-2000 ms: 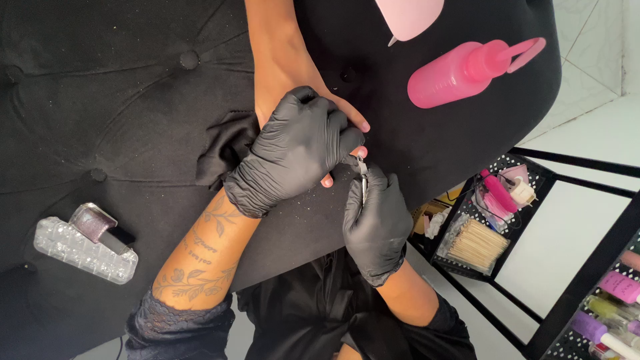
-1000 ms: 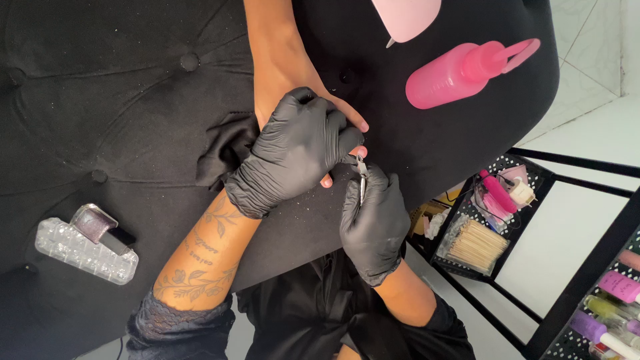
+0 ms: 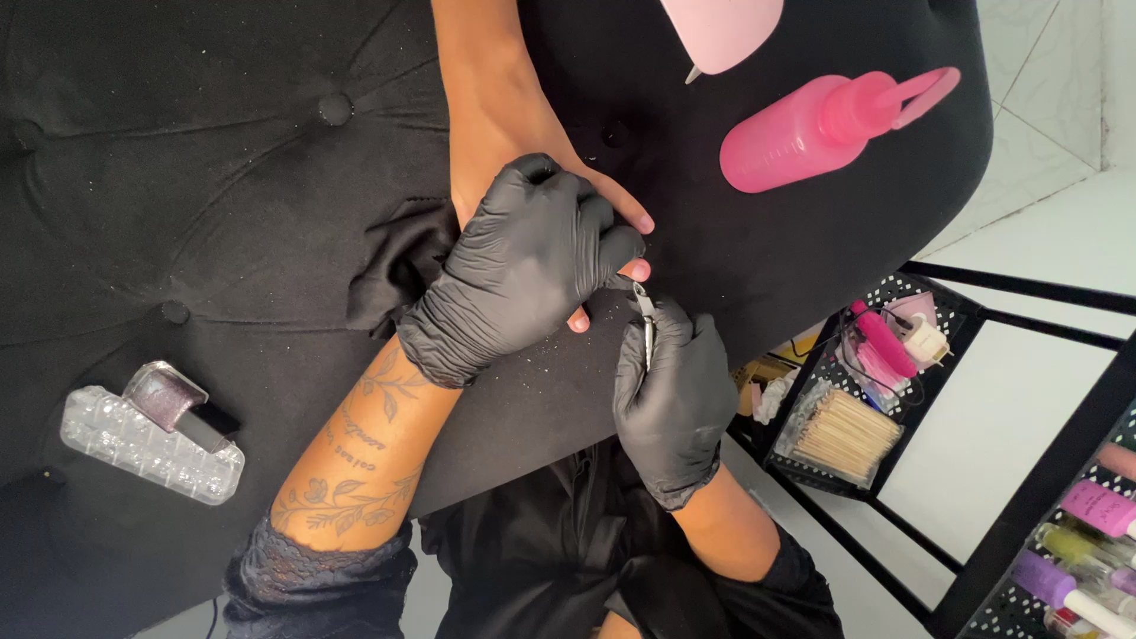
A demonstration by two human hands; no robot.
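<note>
My left hand (image 3: 532, 257), in a black glove, is closed around the fingers of another person's hand (image 3: 506, 115), which reaches in from the top over a black tufted surface. One fingertip (image 3: 639, 269) sticks out past my gloved fingers. My right hand (image 3: 674, 390), gloved too, grips metal cuticle nippers (image 3: 646, 312), whose jaws are just below that fingertip. Whether the jaws touch the skin cannot be told. A black cloth (image 3: 399, 257) lies beside my left wrist. Fine pale specks are scattered on the surface below the held hand.
A pink squeeze bottle (image 3: 790, 133) lies near a pale pink device (image 3: 728, 31). At left, a nail polish bottle (image 3: 169, 395) rests on a clear compartment case (image 3: 160, 453). A black cart (image 3: 941, 373) at right holds wooden sticks (image 3: 848, 435) and several bottles (image 3: 1100, 508).
</note>
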